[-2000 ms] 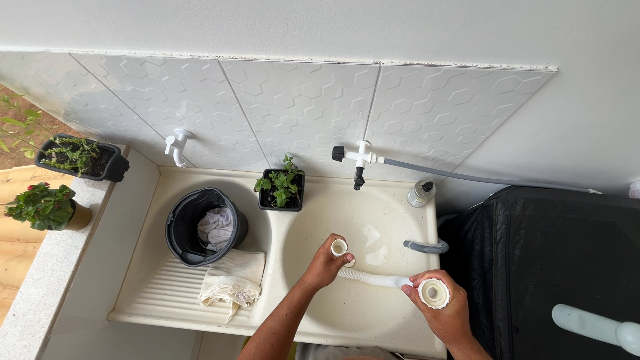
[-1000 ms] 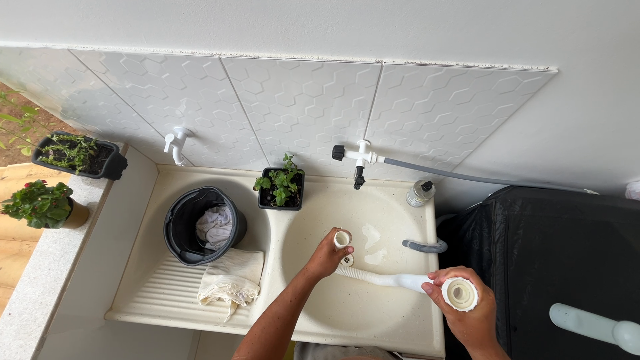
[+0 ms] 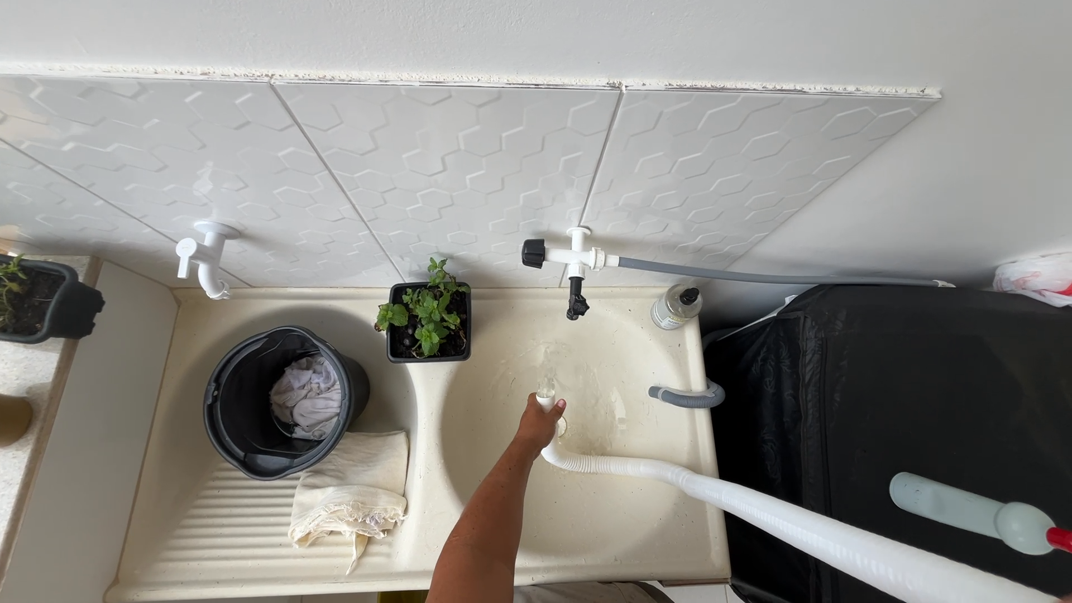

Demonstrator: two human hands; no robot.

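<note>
My left hand (image 3: 538, 423) grips one end of a white corrugated plastic drain hose (image 3: 653, 471) over the right basin of a cream laundry sink (image 3: 502, 519). Clear water appears to come out of the held end into the basin. From there the hose stretches out to the lower right corner of the view. Only a sliver of skin shows at that corner, so my right hand and its hold on the hose are essentially hidden. Above the basin, a white tap with a black knob (image 3: 578, 251) sits on the tiled wall, a gray hose (image 3: 754, 275) attached to it.
On the left ribbed side stand a black bucket (image 3: 356, 394) with cloth inside and a cream rag (image 3: 360, 481). A potted plant (image 3: 431, 318), a bottle (image 3: 675, 308) and a gray drain hose end (image 3: 687, 396) are around the basin. Right of it is a black-covered appliance (image 3: 938, 394).
The white hose, earlier short between both hands, is now stretched long toward the lower right. My right hand has moved to that edge, nearly out of view. Water now shows at the left end.
</note>
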